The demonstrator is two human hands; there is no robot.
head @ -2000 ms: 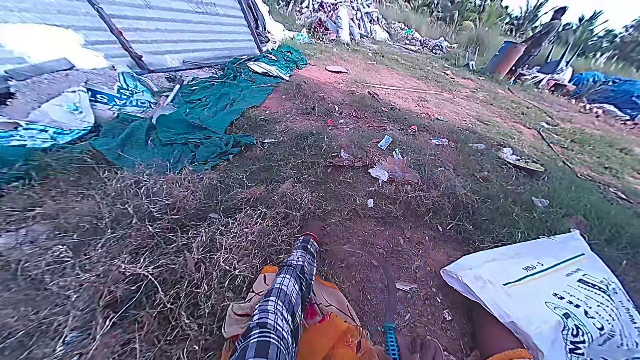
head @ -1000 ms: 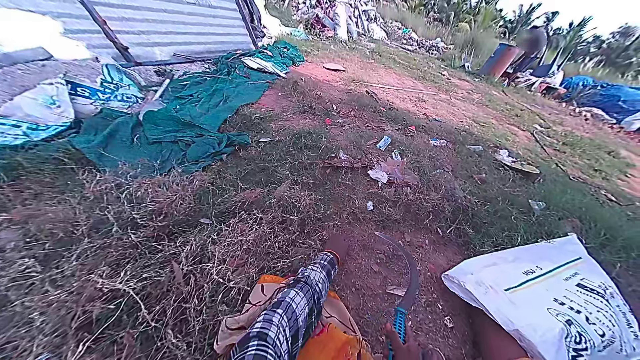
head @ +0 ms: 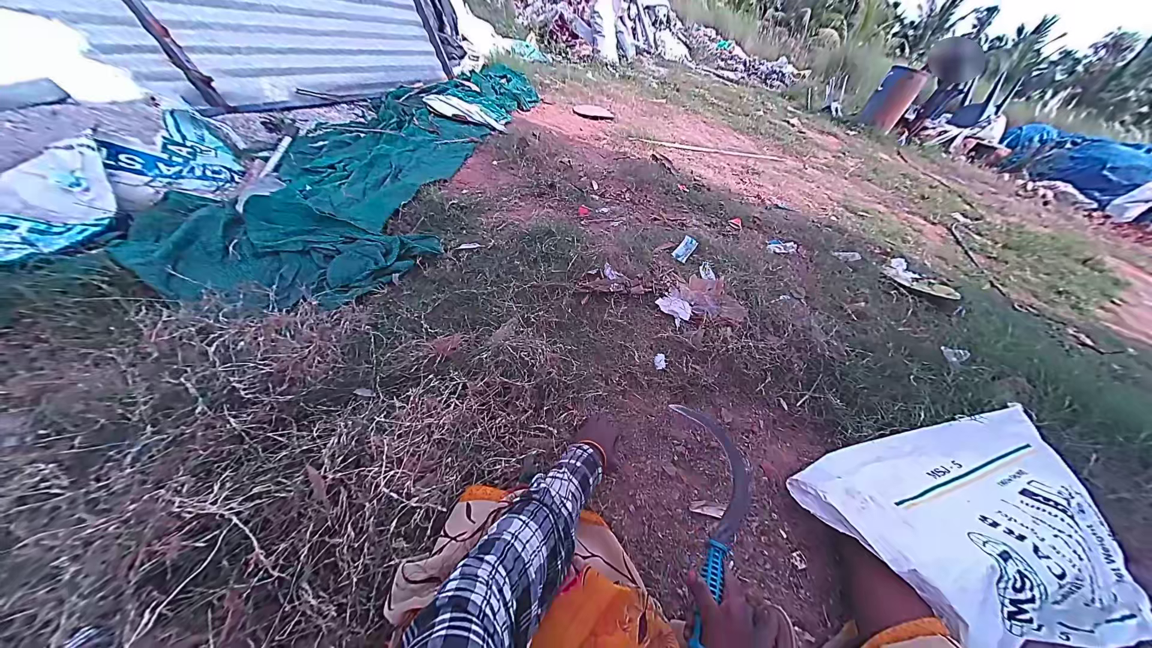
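My right hand (head: 729,612) at the bottom grips the blue ribbed handle of a sickle (head: 740,477). Its curved blade points up and to the left over bare reddish soil. My left hand (head: 598,436), at the end of a checked sleeve with an orange band at the wrist, is low over the ground beside dry, cut-looking grass (head: 360,432). Its fingers are too dark and small to make out. A white woven sack (head: 954,495) with printing lies over my leg at the right.
Green netting (head: 342,198) and printed plastic sacks (head: 63,193) lie by a corrugated metal sheet (head: 297,45). Plastic scraps (head: 688,301) litter the ground ahead. A person stands far back at the right, near a rusty drum (head: 893,97) and blue tarpaulin (head: 1080,162).
My right hand has raised the sickle from the bottom edge, so its blade and handle show more fully. My left hand has moved slightly to the right.
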